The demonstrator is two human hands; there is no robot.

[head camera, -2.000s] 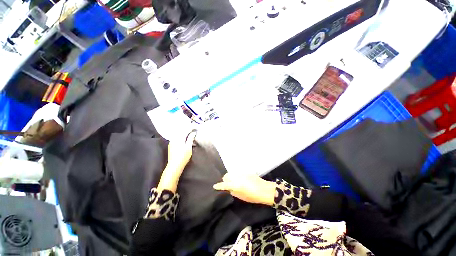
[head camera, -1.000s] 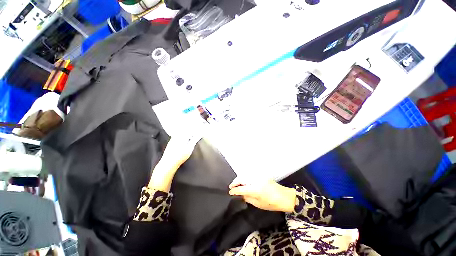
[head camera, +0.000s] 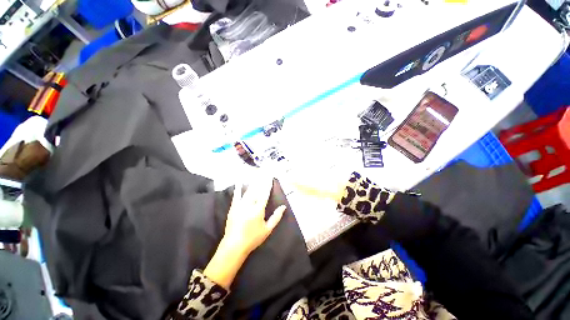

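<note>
Dark grey fabric (head camera: 119,175) drapes over the left of the table and down towards my lap. My left hand (head camera: 251,219) lies flat on the fabric just below the needle area (head camera: 269,153), thumb spread to the right. My right hand (head camera: 315,182) reaches over the white machine bed right of the left hand, close to the needle area. Its fingers are washed out by glare, so I cannot tell whether they grip anything. The white sewing machine head (head camera: 312,69) with a blue stripe stands above both hands.
A lit smartphone (head camera: 424,127), small black items (head camera: 372,145) and a small square panel (head camera: 486,81) lie right of the machine. Dark fabric (head camera: 475,194) rests on a blue crate (head camera: 484,152). A red crate (head camera: 540,150) stands far right. A clear plastic bag (head camera: 240,34) lies behind the head.
My right hand has moved up and left from the table's front edge to the needle area. My left hand has turned and now lies flat with thumb spread. The view has shifted slightly.
</note>
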